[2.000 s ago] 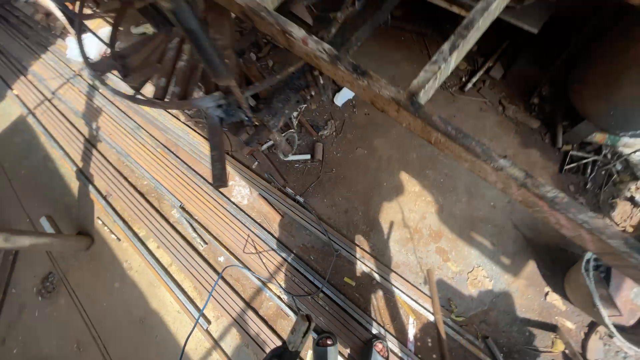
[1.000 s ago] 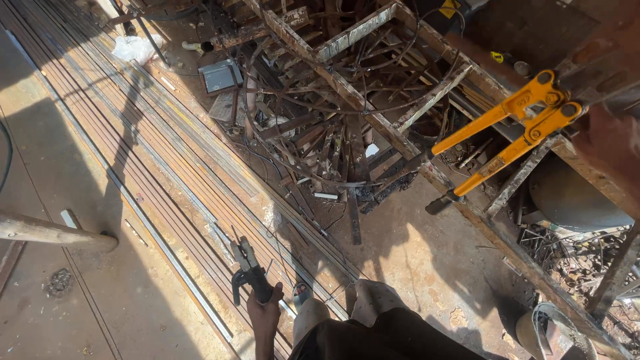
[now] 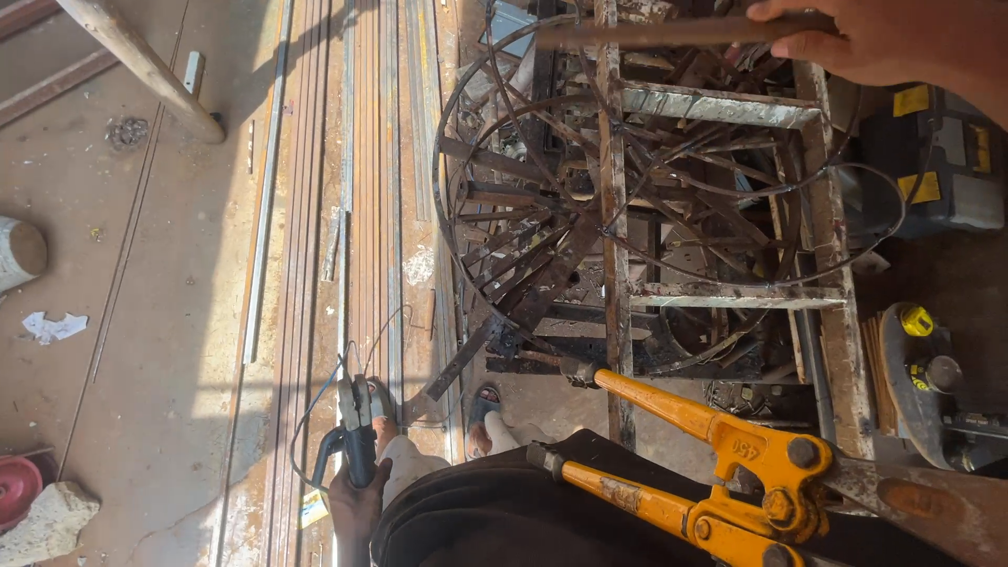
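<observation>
At the lower left my left hand (image 3: 354,500) grips a dark hand tool (image 3: 361,453) with a grey head and a side lever or handle; its exact kind is unclear. Its head is over long metal bars (image 3: 370,197) on the ground. At the top right my right hand (image 3: 827,39) holds a blurred brown bar (image 3: 677,33) above a rusty ladder-like metal frame (image 3: 617,260). Orange bolt cutters (image 3: 740,449), marked 450, lie across the lower right in view, before my dark clothing. What supports them is hidden.
Scrap metal strips (image 3: 551,276) and a hoop of bent rod (image 3: 438,181) fill the middle. A black and grey toolbox (image 3: 953,209) is at the right. A wooden pole (image 3: 142,71), a pale stone block (image 3: 51,524) and a red round object (image 3: 17,488) are at the left.
The view has turned greatly. My right hand with the brown bar now shows at the top right. The bolt cutters, at the upper right one second ago, now appear at the lower right.
</observation>
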